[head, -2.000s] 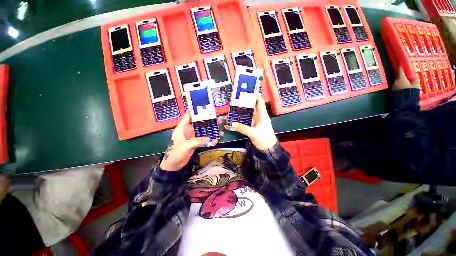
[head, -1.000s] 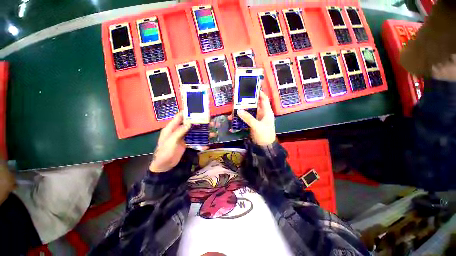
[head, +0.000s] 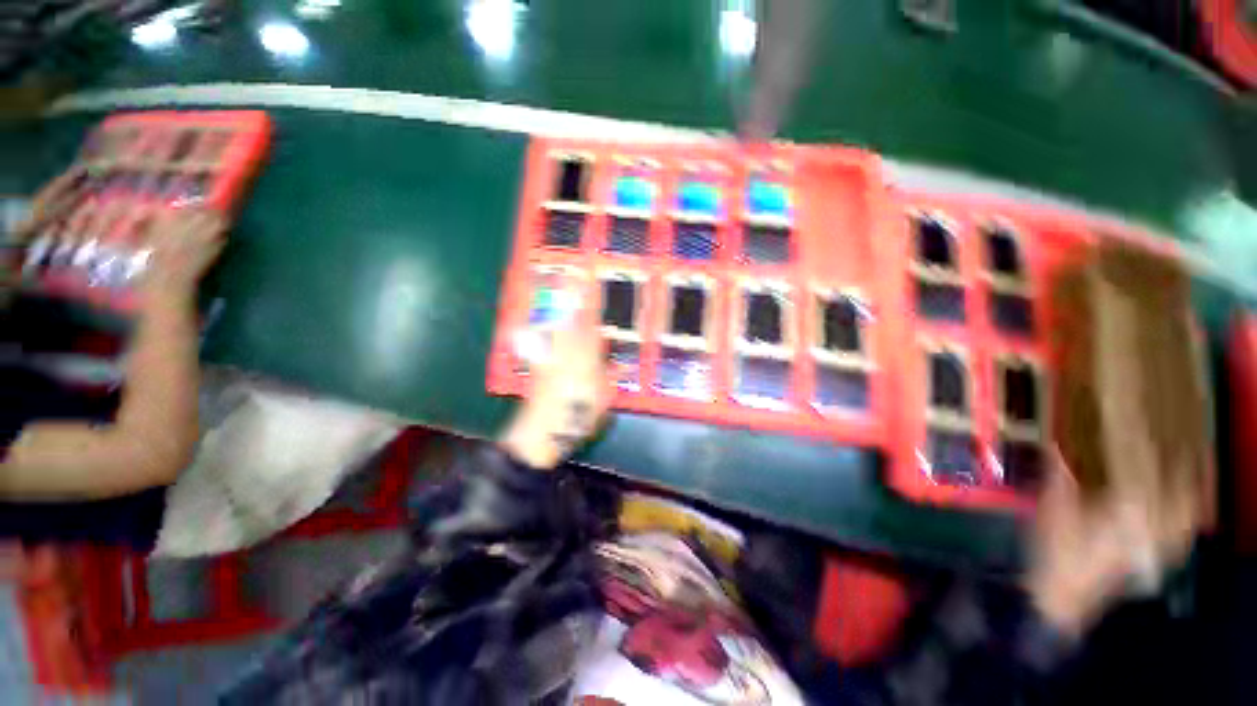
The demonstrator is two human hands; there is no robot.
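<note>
The picture is blurred. A red phone tray (head: 838, 214) lies on the green bench, with phones in both rows; its top right slot holds none. Three top-row phones show blue screens. My left hand (head: 565, 379) is on a keypad phone (head: 552, 306) in the lower left slot, covering its keypad; its screen is lit blue. My right hand (head: 1082, 559) is stretched out to the right, at the near end of a brown cardboard piece (head: 1103, 366). Whether it grips the cardboard cannot be made out. The cardboard hides part of the second red tray (head: 903, 324).
At the far left, another person's arm (head: 152, 400) reaches over a filled red tray (head: 248, 145). A pale bench rail (head: 386, 108) runs behind the trays. A red surface (head: 862, 607) shows below the bench edge. A blurred post (head: 779, 62) stands beyond.
The view has turned left. The two phones I held now appear to sit in the tray. My hands have spread apart, and the cardboard piece is now over the second tray.
</note>
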